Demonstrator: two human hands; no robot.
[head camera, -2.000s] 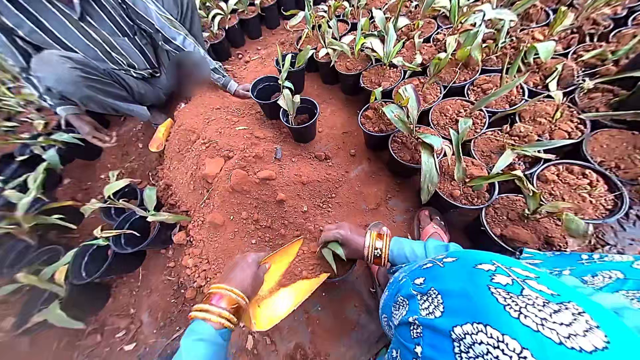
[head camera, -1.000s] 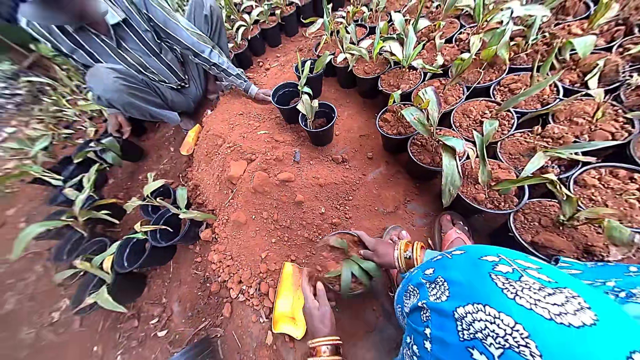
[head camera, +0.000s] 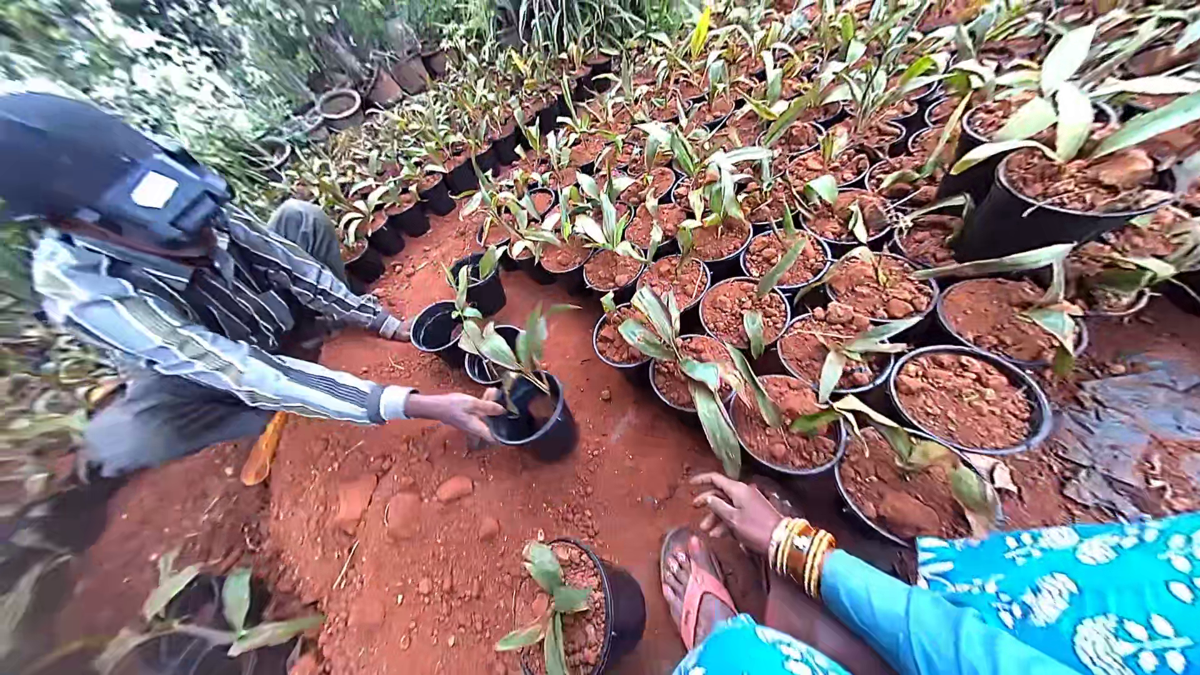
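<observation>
My right hand (head camera: 736, 511), with gold and orange bangles at the wrist, is held out with its fingers apart and nothing in it, above my sandalled foot (head camera: 694, 586) and beside the rows of pots. A soil-filled black pot with a green seedling (head camera: 562, 600) stands on the red soil at the bottom, left of that foot. My left hand is out of view. A co-worker's hand (head camera: 459, 414) holds the rim of a black plastic pot with a leafy seedling (head camera: 539, 427), tilted over the soil.
A co-worker in a striped shirt (head camera: 206, 328) crouches at the left, the other hand by more black pots (head camera: 436, 328). A yellow-orange scoop (head camera: 265, 450) lies near the knees. Rows of potted seedlings (head camera: 787, 422) fill the right and back. Loose red soil (head camera: 394, 525) is heaped in front.
My right hand has let go of the potted seedling. The co-worker's arm has reached out and now holds a pot. The view has swung up and to the right.
</observation>
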